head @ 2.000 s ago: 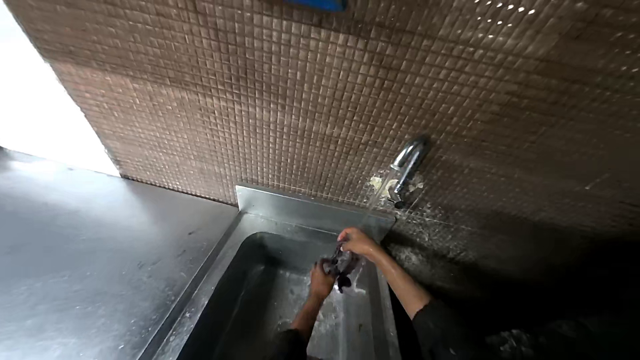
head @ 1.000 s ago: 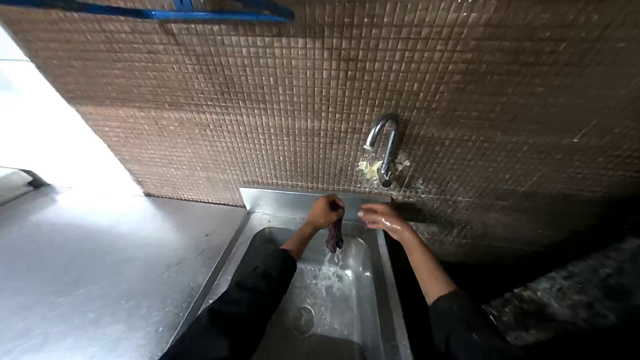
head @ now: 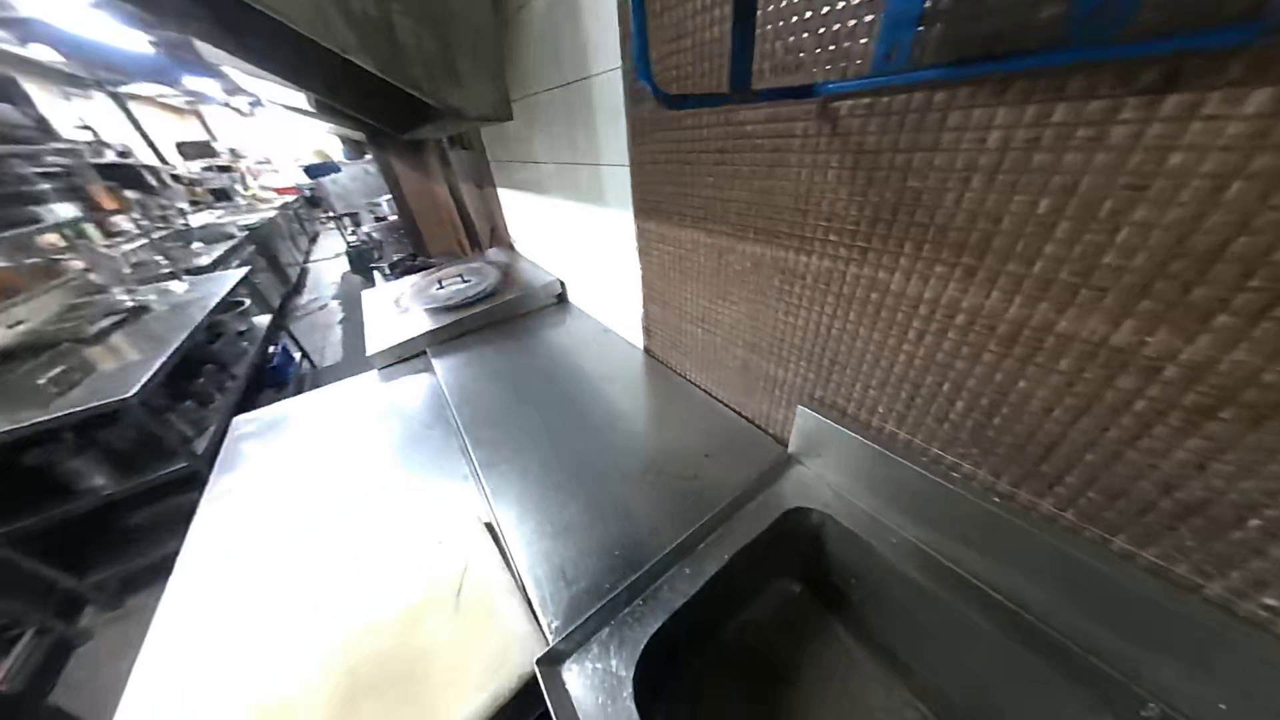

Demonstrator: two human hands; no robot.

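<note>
Neither my left hand nor my right hand shows in the head view. At the lower right is part of a stainless steel sink (head: 690, 600), its basin dark inside and its near part cut off by the frame. The faucet and the dark cloth-like item lie outside the view. To the left of the sink a steel countertop (head: 600, 450) runs along the wall.
A pale-lit work surface (head: 350, 540) adjoins the countertop. Beyond it, a round metal lid (head: 455, 287) rests on a raised steel surface (head: 400, 340). A blue metal rack (head: 900, 80) hangs on the brown tiled wall (head: 950, 300). Steel tables (head: 150, 340) line an aisle at left.
The view has swung far left. Both hands, the faucet and the dark wet item one hand held over the sink have gone out of view.
</note>
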